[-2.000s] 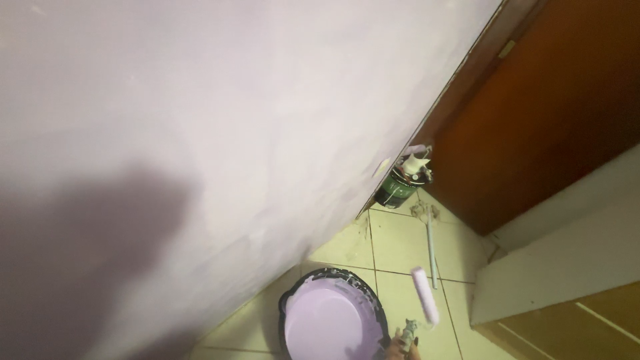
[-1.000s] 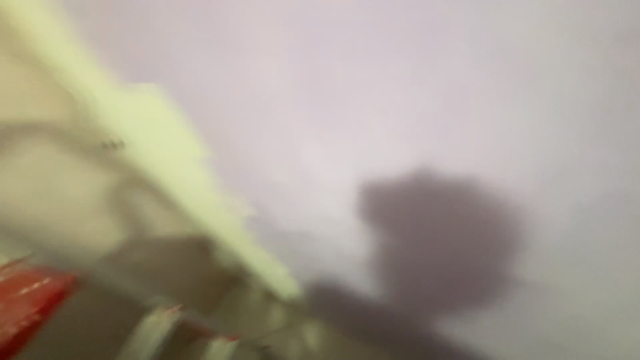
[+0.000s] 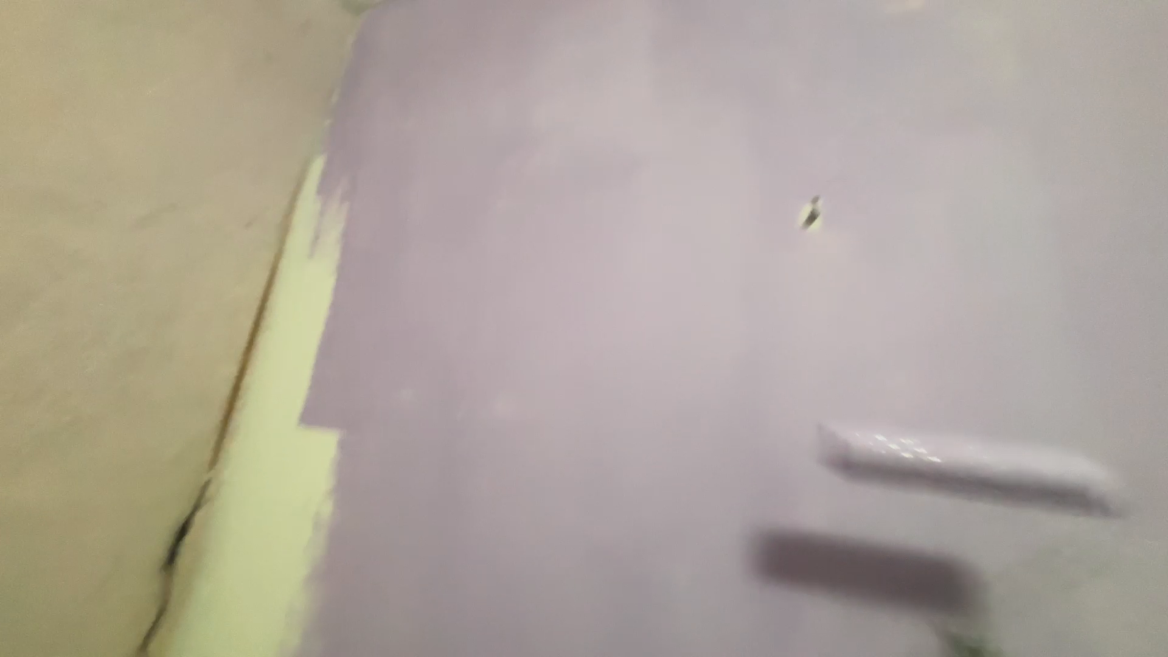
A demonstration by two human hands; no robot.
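Observation:
A paint roller (image 3: 972, 467), its sleeve coated in wet lilac paint, shows at the lower right, slightly blurred, in front of the lilac wall (image 3: 547, 301). Its dark shadow falls on the wall below and to the left of it. Whether the sleeve touches the wall cannot be told. Neither my left hand nor my right hand is in the frame, so what holds the roller is hidden. A strip of pale yellow-green wall (image 3: 255, 511) runs down the left, with a ragged edge against the lilac paint.
Left of the pale strip is a beige, rough surface (image 3: 119, 274), with a dark crack (image 3: 182, 538) along the boundary low down. A small dark mark with a pale patch (image 3: 810, 213) breaks the lilac paint at the upper right.
The view has swung from the floor up to the wall. Two seconds ago the roller was beside the black paint bucket, with a hand at its handle; now it is before the wall.

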